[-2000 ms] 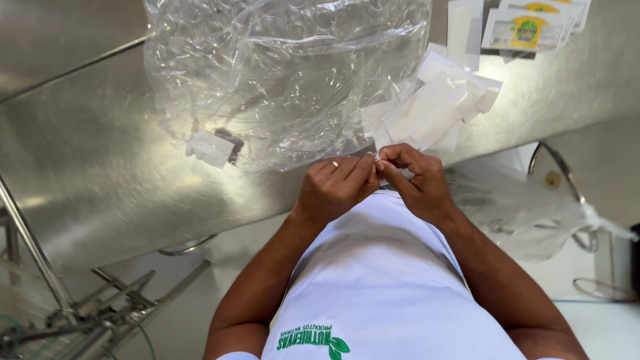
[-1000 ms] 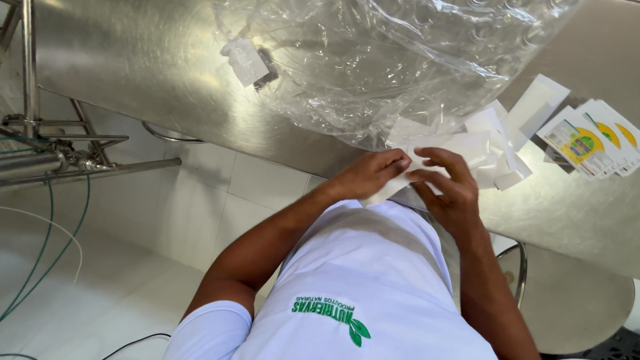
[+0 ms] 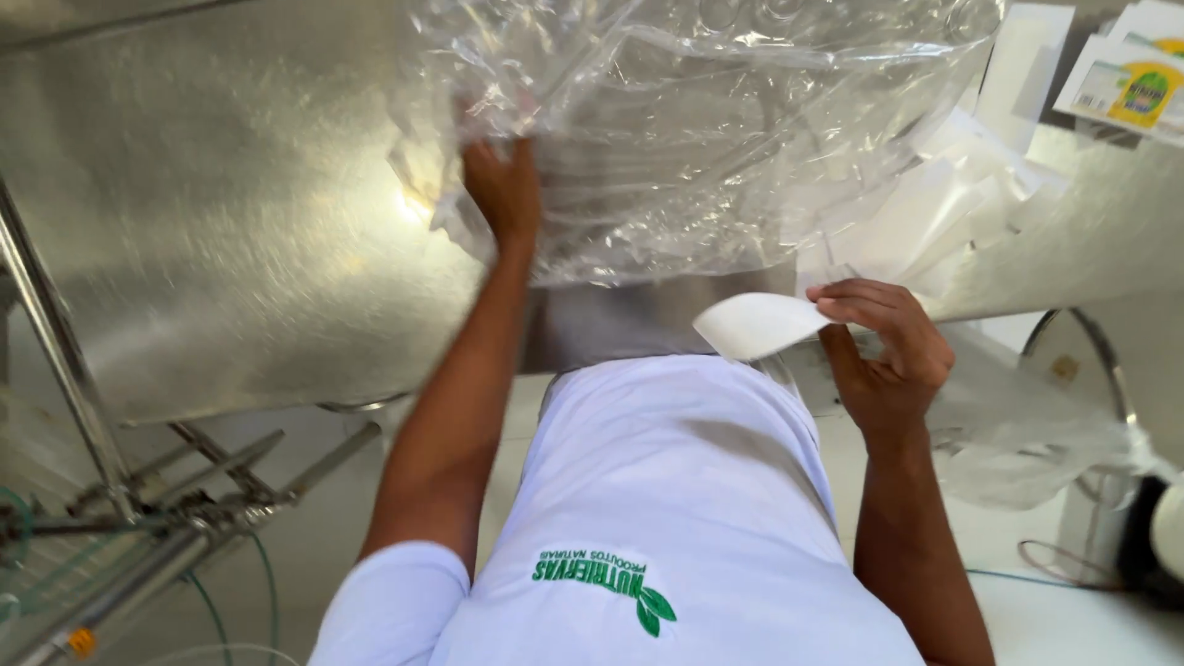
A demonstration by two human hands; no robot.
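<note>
My left hand [image 3: 499,176] reaches into or under the left part of a large clear plastic bag [image 3: 684,139]; film covers its fingers, so its grip cannot be made out. Round, clear shapes show faintly inside the bag. Between the thumb and fingers of my right hand [image 3: 879,342] is a curled white label or slip of paper [image 3: 760,324], held just off the table's near edge. Behind that hand, white paper pieces [image 3: 934,213] lie in a loose pile beside the bag.
Printed yellow and green labels [image 3: 1142,88] lie at the steel table's [image 3: 203,231] far right, next to a white strip [image 3: 1025,74]. Metal tubing [image 3: 185,546] stands below left. A round stool [image 3: 1073,361] and a crumpled clear bag [image 3: 1027,444] are below right.
My hands were together at the table edge; now they are apart, the left out at the bag. The white slip, held by both hands a second ago, is in my right hand alone.
</note>
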